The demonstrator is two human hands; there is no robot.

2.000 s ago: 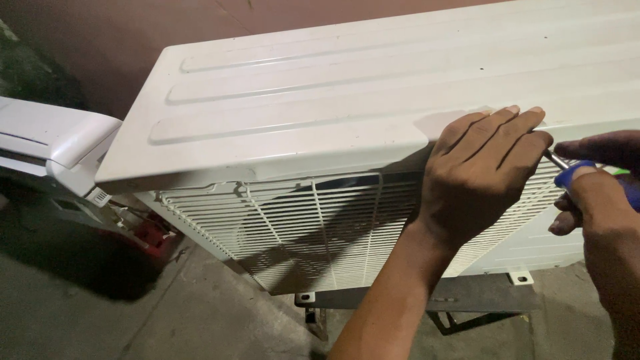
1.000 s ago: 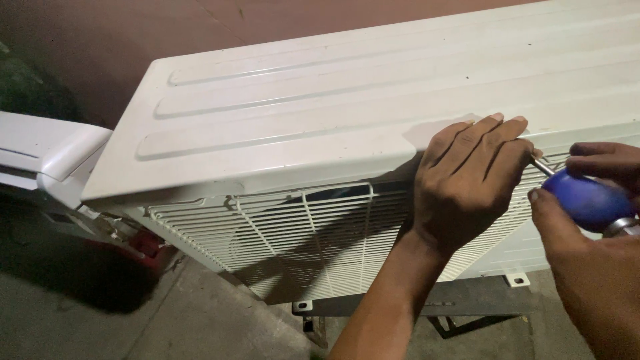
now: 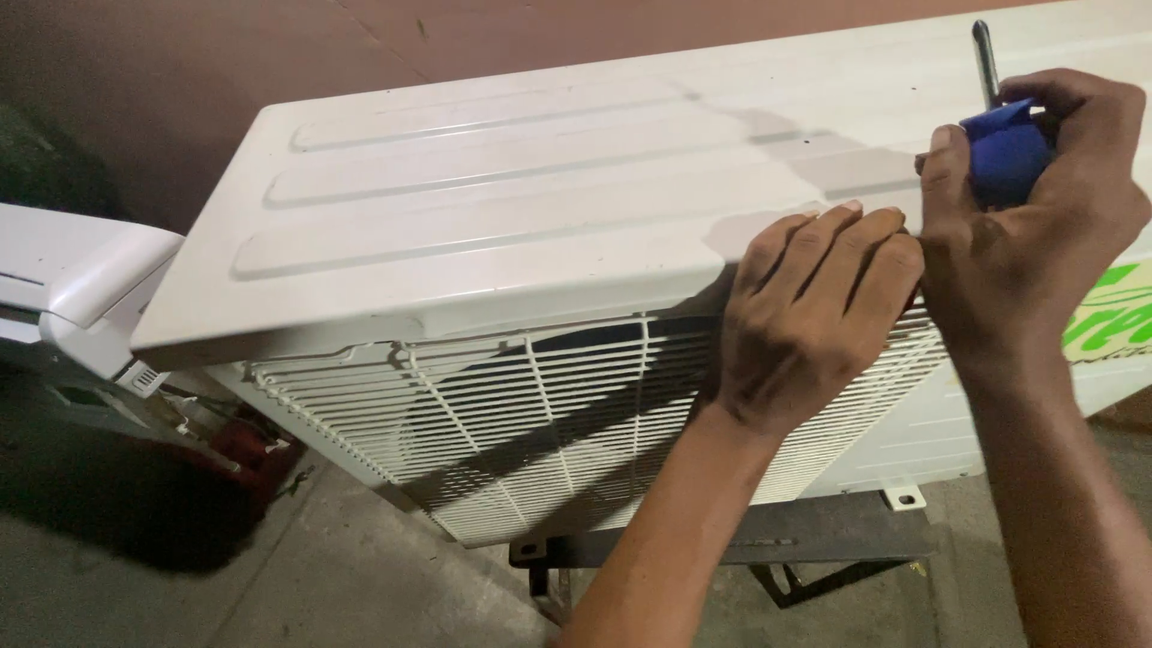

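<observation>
A white air conditioner outdoor unit (image 3: 504, 207) has a ribbed top panel and a wire fan grille (image 3: 576, 423) on its front. My left hand (image 3: 810, 315) rests over the top front edge, fingertips on the top panel and palm by the grille; whether its fingers grip anything is hidden. Above the right part of the top panel, my right hand (image 3: 1026, 198) holds a screwdriver by its blue handle (image 3: 1008, 157), with the metal shaft (image 3: 985, 63) pointing up and away. The two hands are close together or touching at the fingers.
Under the unit is a dark metal stand (image 3: 738, 540), with a mounting foot (image 3: 904, 498) above it. A white appliance casing (image 3: 99, 270) lies at the left, near a red object (image 3: 247, 459) on the concrete floor (image 3: 315, 558). A reddish-brown wall (image 3: 270, 45) runs behind.
My right hand has lifted the screwdriver away from the front edge beside my left fingers, and its shaft now points up over the top panel. My left hand stays on the edge.
</observation>
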